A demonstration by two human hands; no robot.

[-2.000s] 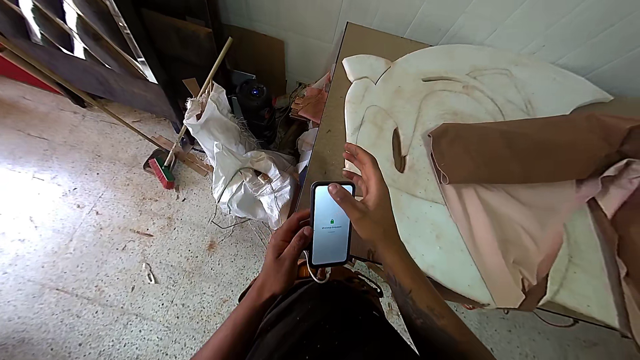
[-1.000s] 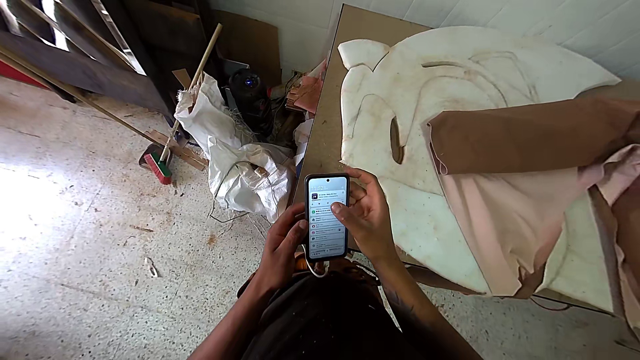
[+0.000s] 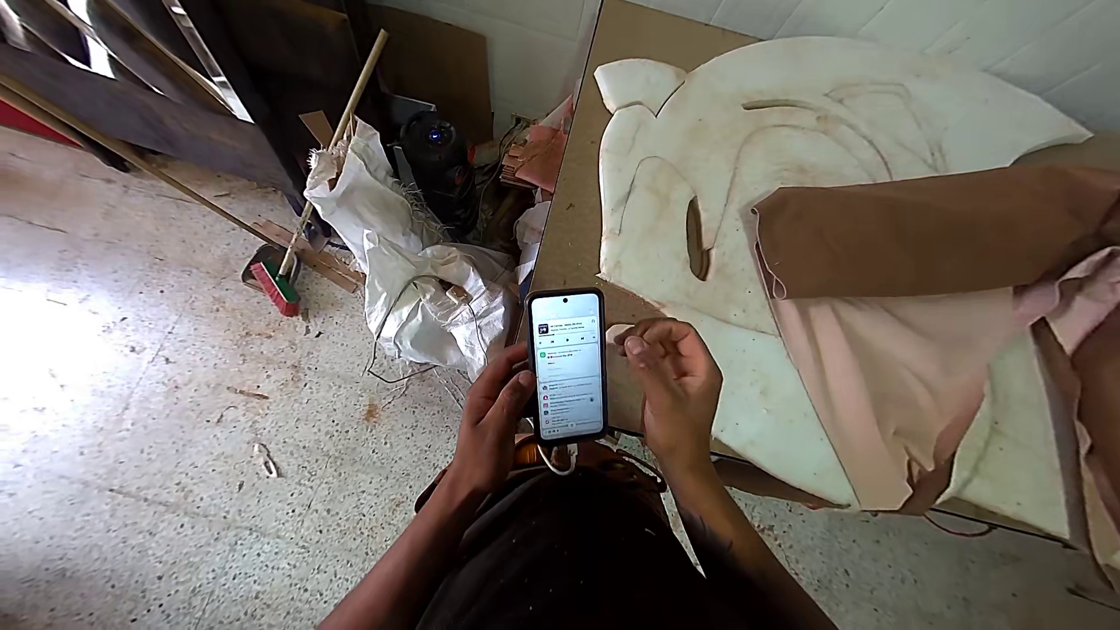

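Note:
My left hand (image 3: 494, 420) grips a smartphone (image 3: 567, 367) by its left side, the thumb along the edge. The phone is upright with its lit screen towards me, showing several lines of small writing. A white cable (image 3: 558, 461) hangs at its lower end. Just right of the phone is my right hand (image 3: 672, 385), apart from it, with fingers curled and the thumb near the index finger; it holds nothing that I can see. Beyond my right hand, a cut sheet of white foam (image 3: 787, 140) lies on a brown board-topped table (image 3: 573, 201).
Brown fabric (image 3: 927, 232) and pale pink fabric (image 3: 901, 376) lie over the foam. White sacks (image 3: 437, 297) stand left of the table, beside a dark round device (image 3: 437, 157) with a blue light. A red and green broom (image 3: 276, 284) rests on the speckled floor (image 3: 157, 455).
My right hand has come off the phone to its right, and its fingers have curled. The phone's screen has changed from a mostly blank page to lines of writing.

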